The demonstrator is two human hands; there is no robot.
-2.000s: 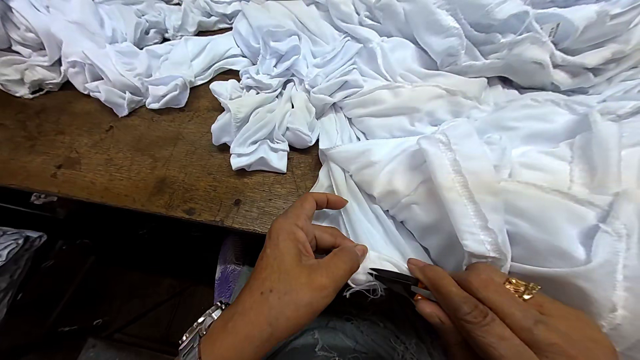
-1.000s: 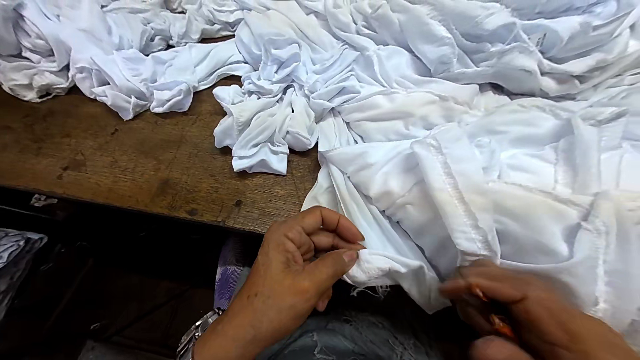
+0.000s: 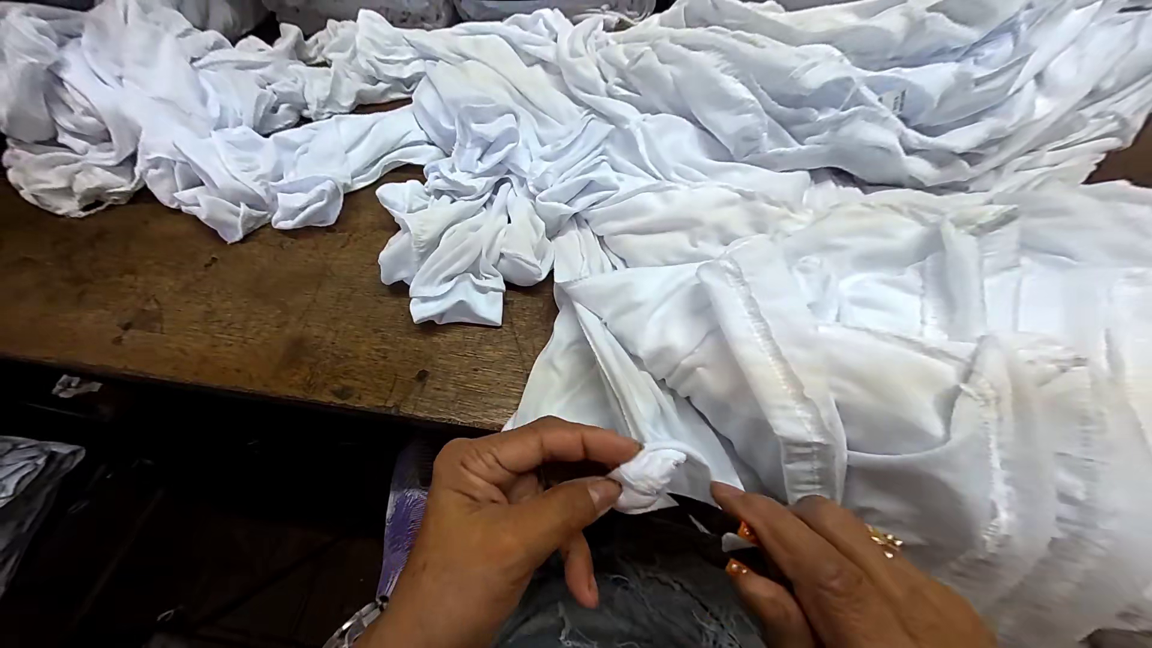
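White sewn fabric (image 3: 774,360) with overlocked seams spreads over the right side and hangs past the table's front edge. My left hand (image 3: 522,513) pinches a bunched corner of it between thumb and fingers, at the lower middle. Just right of that corner, my right hand (image 3: 828,567) holds a small cutting tool (image 3: 740,543) with orange parts, probably thread snips; its dark blades are partly lost against the dark lap. The fingertips of my right hand are close to the hanging fabric edge. Most of the tool is hidden by my fingers.
A brown wooden table (image 3: 270,315) runs across the view. Heaped white garments (image 3: 225,153) lie at its back left, and more white cloth (image 3: 702,99) is piled along the back. Below the front edge, a bag or bundle (image 3: 27,495) shows at the far left.
My right hand has come back toward the corner held by my left hand after being farther right one second ago. The pinched fabric is now more bunched up.
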